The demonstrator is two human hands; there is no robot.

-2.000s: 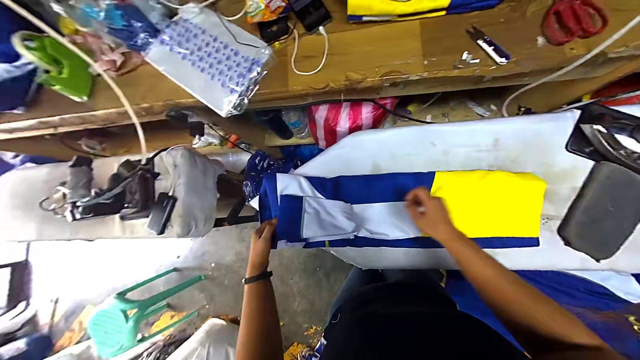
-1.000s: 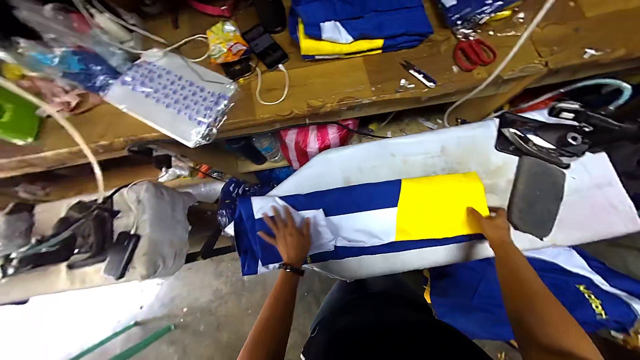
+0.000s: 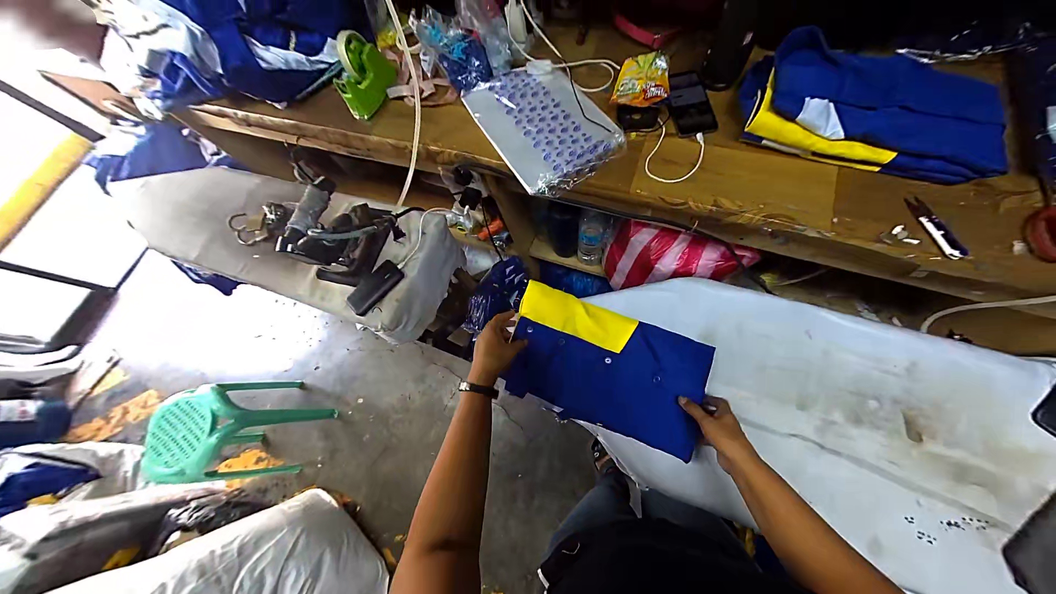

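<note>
A folded blue garment with a yellow panel and small snap buttons [image 3: 610, 371] is held between both hands over the left end of a white-covered ironing board [image 3: 825, 371]. My left hand [image 3: 497, 346] grips its left edge beside the yellow panel, fingers partly behind the cloth. My right hand [image 3: 716, 425] pinches its lower right edge, with the thumb on top. The garment's underside is hidden. Stacked blue and yellow garments [image 3: 883, 115] lie on the wooden bench [image 3: 767, 194] behind the board.
A second padded board [image 3: 198, 210] at left carries an iron-like tool with cords [image 3: 355, 239] and a black phone [image 3: 375, 287]. A green plastic stool [image 3: 186, 433] lies on its side on the floor. The bench holds a tape dispenser [image 3: 363, 78], a plastic-wrapped pack [image 3: 544, 124] and thread snips [image 3: 936, 229].
The garment, earlier laid out long on the board, is now folded shorter, with its blue buttoned face showing, and sits at the board's left end. The view has swung left.
</note>
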